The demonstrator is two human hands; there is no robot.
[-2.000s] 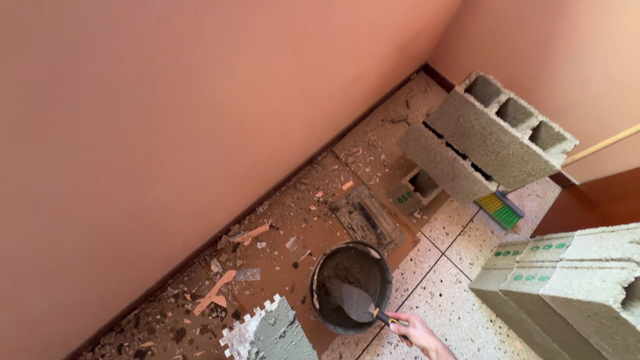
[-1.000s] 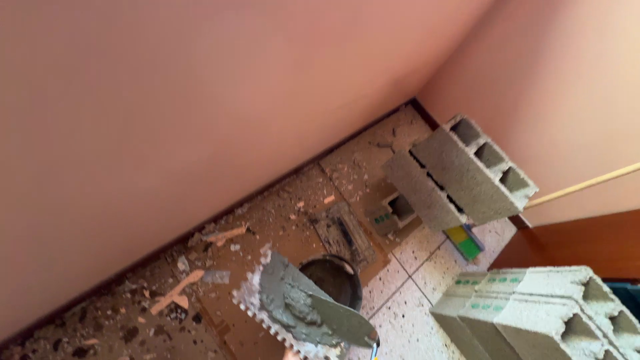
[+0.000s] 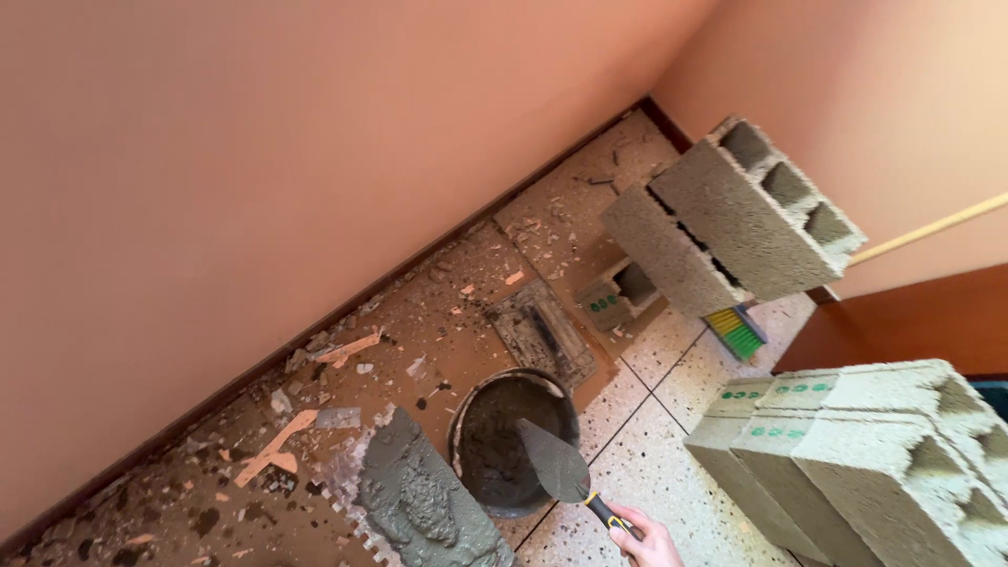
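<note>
My right hand grips the black and yellow handle of a pointed trowel. Its blade lies over the right side of a black bucket, which has grey mortar inside. Left of the bucket, a notched trowel carries a thick layer of wet mortar with a raised lump at its middle. My left hand is out of view, and so is the notched trowel's handle.
A rectangular float lies on the brown floor covering behind the bucket. Hollow concrete blocks are stacked at the back right, with more blocks at the right. Near them is a green and yellow broom. Rubble lies along the pink wall.
One second ago the pointed trowel was against the mortar on the notched trowel; now it is over the bucket. The notched trowel holds more mortar than two seconds ago.
</note>
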